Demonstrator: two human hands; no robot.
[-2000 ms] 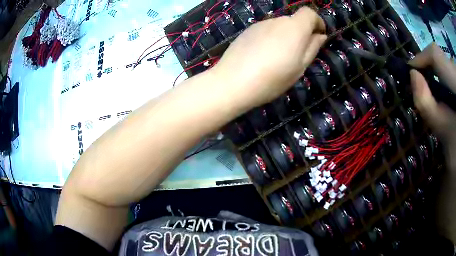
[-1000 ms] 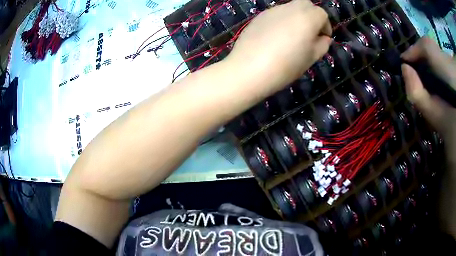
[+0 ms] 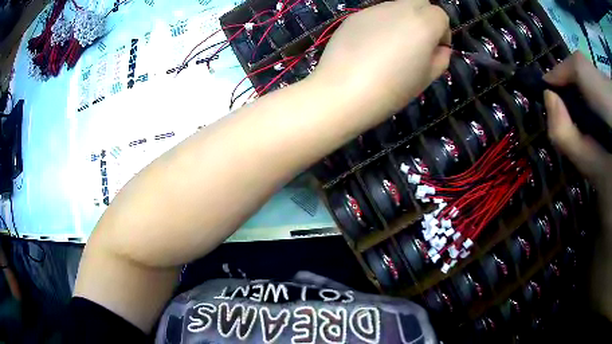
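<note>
My left hand [image 3: 396, 50] reaches over the upper rows of the divided tray [image 3: 376, 238], its fingertips pinched on a red lead [image 3: 459, 52] that shows just past them. My right hand [image 3: 580, 111] holds the soldering iron [image 3: 533, 79] by its thick black handle. The slim barrel points left toward a speaker near my left fingertips; the exact tip contact is too dark to tell. Round black speakers [image 3: 451, 149] stand on edge in the cells. A fanned bunch of red connector leads [image 3: 480, 185] with white connectors [image 3: 439, 232] lies on the tray.
Attached red and black leads [image 3: 278, 66] trail over the tray's upper left edge onto the printed sheet [image 3: 168, 101]. A red and white lead bundle [image 3: 66, 37] lies at the far left. A dark object [image 3: 582, 9] stands beyond the tray at upper right.
My left hand has moved slightly right and down along the row. My right hand with the iron has shifted slightly left since the first frame. The tray appears slightly shifted in view.
</note>
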